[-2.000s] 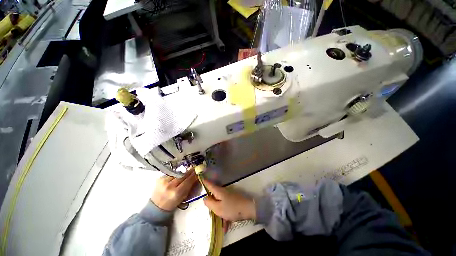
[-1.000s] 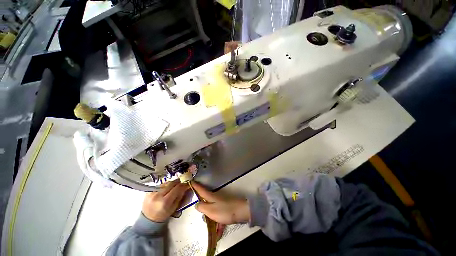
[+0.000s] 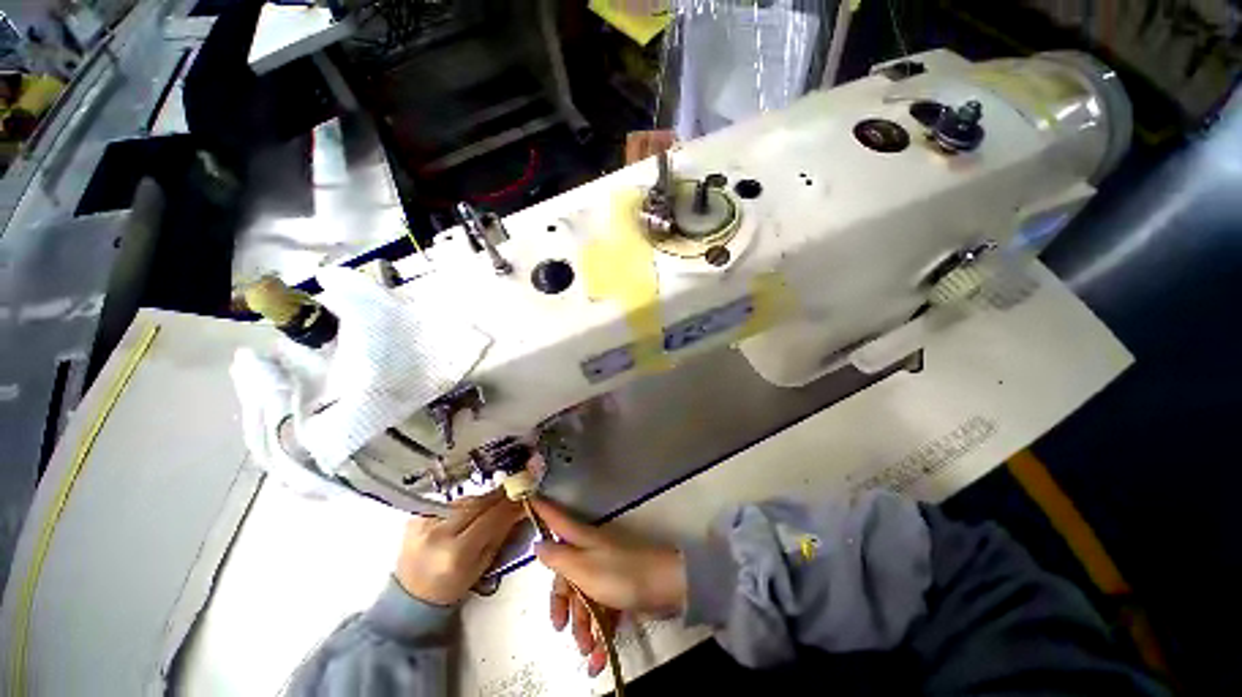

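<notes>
A narrow yellow strip (image 3: 593, 616) runs from the needle area of the white sewing machine (image 3: 804, 204) down over the table's front edge. My right hand (image 3: 608, 569) holds the strip just below the presser foot, thumb and forefinger forward, other fingers curled under it. My left hand (image 3: 450, 547) lies at the left of the needle area, fingertips close together by the foot. Whether it grips the strip is hidden. A small pale piece (image 3: 519, 485) sits at the top end of the strip. The needle tip is not clear.
A large off-white panel (image 3: 102, 504) with a yellow strip along its edge lies at the left. A white cloth (image 3: 388, 361) covers the machine head, beside a yellow-topped knob (image 3: 279, 306). A grey metal worktable (image 3: 82, 177) stands at the upper left.
The view has shifted a little. The thicker group of strips below my right hand now shows as one thin strip, and that hand's lower fingers have come into view. Both hands stay at the needle.
</notes>
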